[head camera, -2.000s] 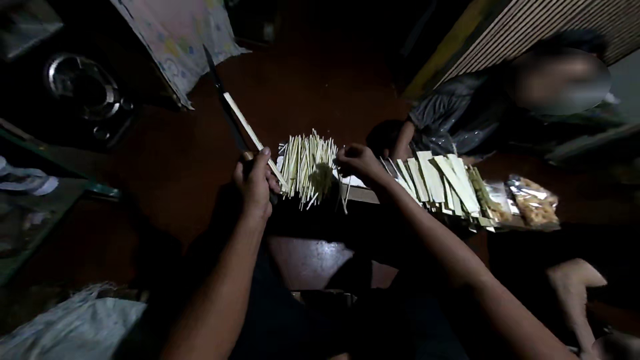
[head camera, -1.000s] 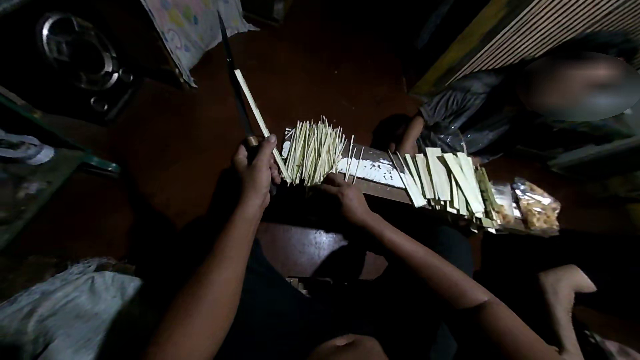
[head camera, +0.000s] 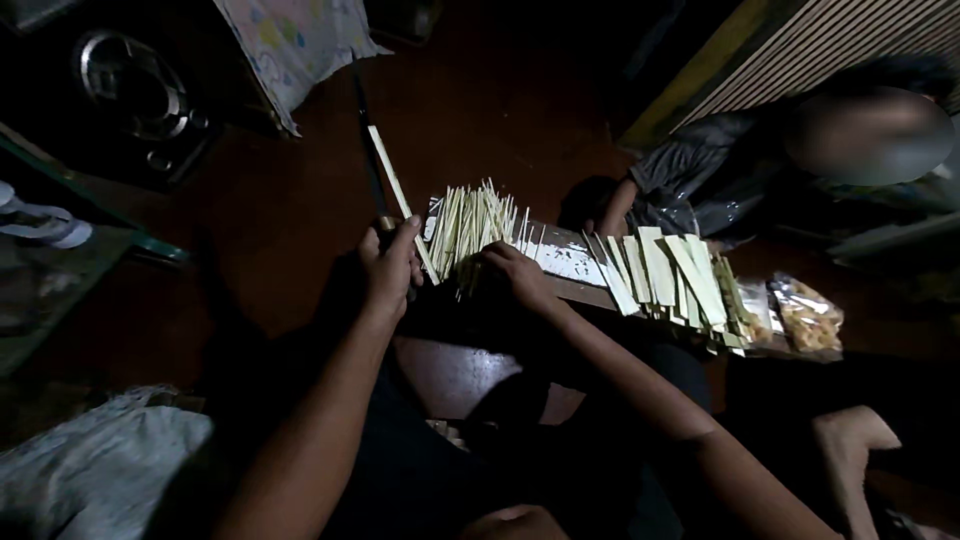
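My left hand (head camera: 391, 262) is closed around the handle of a long dark-bladed knife (head camera: 367, 139) and a pale flat strip (head camera: 394, 176), which looks like bamboo or wood. Both point up and away. Just right of it, a heap of thin pale sticks (head camera: 469, 225) lies across a narrow wooden bench (head camera: 581, 291) with worn white paint. My right hand (head camera: 514, 270) rests at the near edge of that heap, its fingers bent; whether they grip any sticks is hidden. Wider flat strips (head camera: 660, 274) lie farther right on the bench.
At the right sits a person (head camera: 690, 180), one hand close behind the bench. Clear plastic bags of food (head camera: 808, 315) lie at its right end. A black appliance (head camera: 135, 90) and a patterned cloth (head camera: 300, 45) are at upper left, a pale sack (head camera: 112, 465) at lower left.
My right hand has come down and left from above the bench, right of the stick heap, to the heap's near edge. Several thin sticks now lie apart at the heap's right side.
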